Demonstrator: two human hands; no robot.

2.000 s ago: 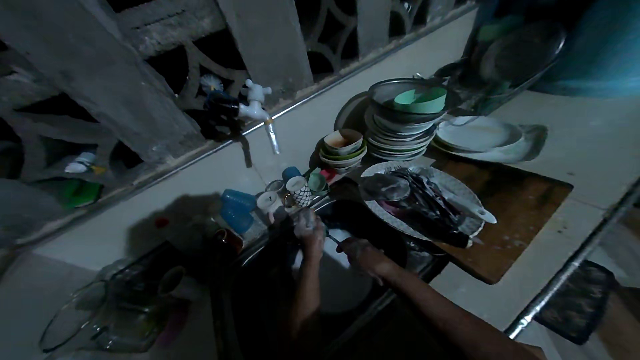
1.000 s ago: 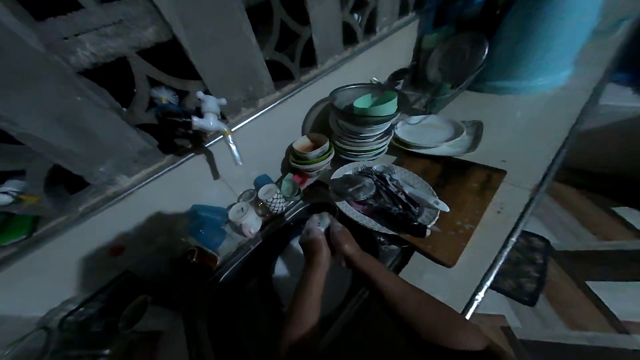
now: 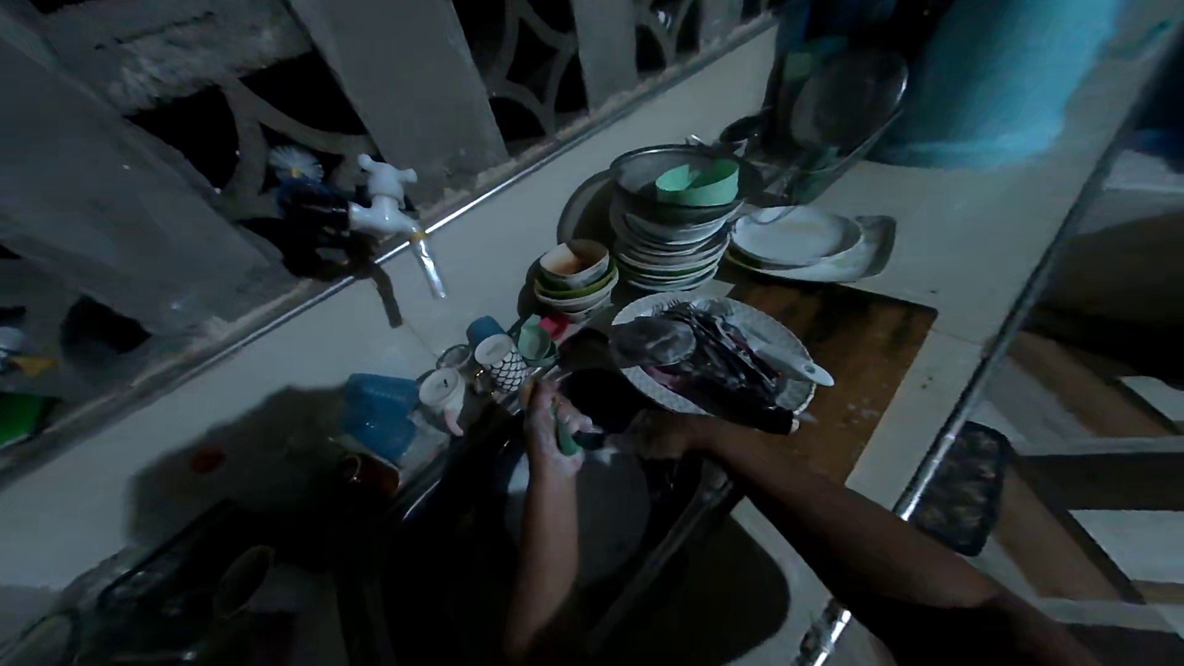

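Over a dark sink (image 3: 435, 573), my left hand (image 3: 555, 421) is closed around a small green thing (image 3: 564, 433), perhaps a scrubbing pad, with suds on the fingers. Just to its right is my right hand (image 3: 652, 437), in shadow; what it holds cannot be made out. A pale round dish or basin (image 3: 601, 509) lies below both hands. Beyond my right hand, a white plate (image 3: 638, 379) bears soapy cutlery (image 3: 731, 356) and a ladle or large spoon (image 3: 659, 340). Cups and a white mug (image 3: 442, 393) stand along the sink's far edge.
A white tap (image 3: 384, 208) juts from the wall. Behind the sink stand stacked bowls (image 3: 575, 277) and a tall stack of plates (image 3: 671, 259) topped by a green bowl (image 3: 698, 183). A wooden board (image 3: 860, 370) lies under the cutlery plate. A blue container (image 3: 379, 416) sits left of the mug.
My hands were close together one second ago and are now slightly apart, with the green thing showing in my left hand. The view has shifted.
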